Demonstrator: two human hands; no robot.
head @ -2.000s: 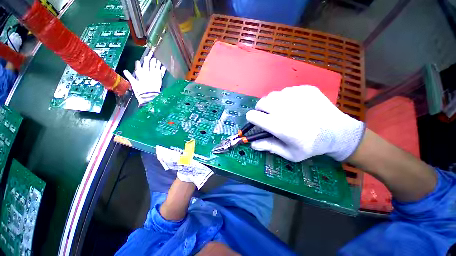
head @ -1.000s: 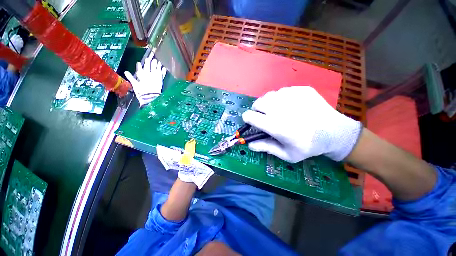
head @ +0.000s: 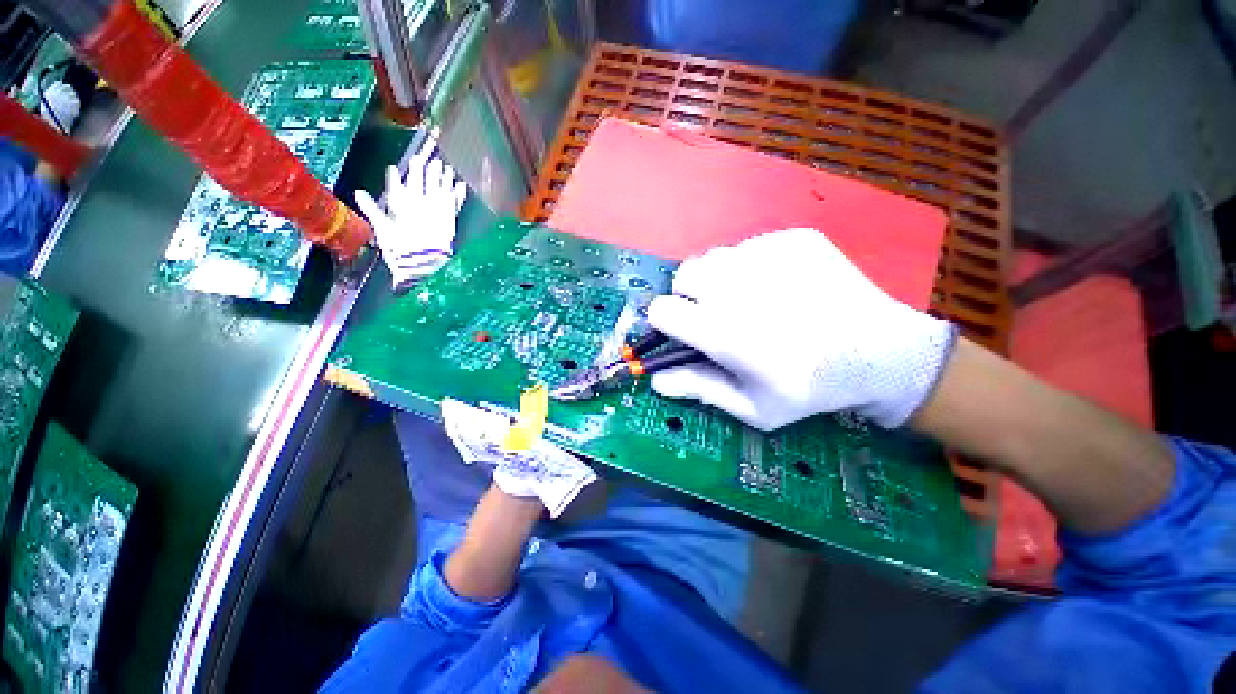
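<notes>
A large green circuit board [head: 447, 305] is held tilted above the lap, solder side up. My left hand [head: 522, 461], in a white knit glove, grips its near edge from below; a yellow tape strip [head: 530, 418] shows there. My right hand [head: 800, 332], gloved in white, holds side cutters [head: 610, 373] with dark handles and an orange band. Their silver jaws point left, low over the board just right of the yellow strip. Whether the jaws touch a lead cannot be told.
A white spare glove [head: 416, 217] lies by the belt edge. Boards [head: 278, 176] lie on the green conveyor [head: 163, 366] at left, beside a red-wrapped post [head: 217, 122]. A red sheet [head: 746, 190] lies on an orange rack [head: 813, 115] behind the held board. Another person's blue sleeve [head: 25, 210] shows far left.
The cutters have moved left and slightly up, closer to the yellow strip. My right hand has shifted left over the board. The whole scene sits slightly further right.
</notes>
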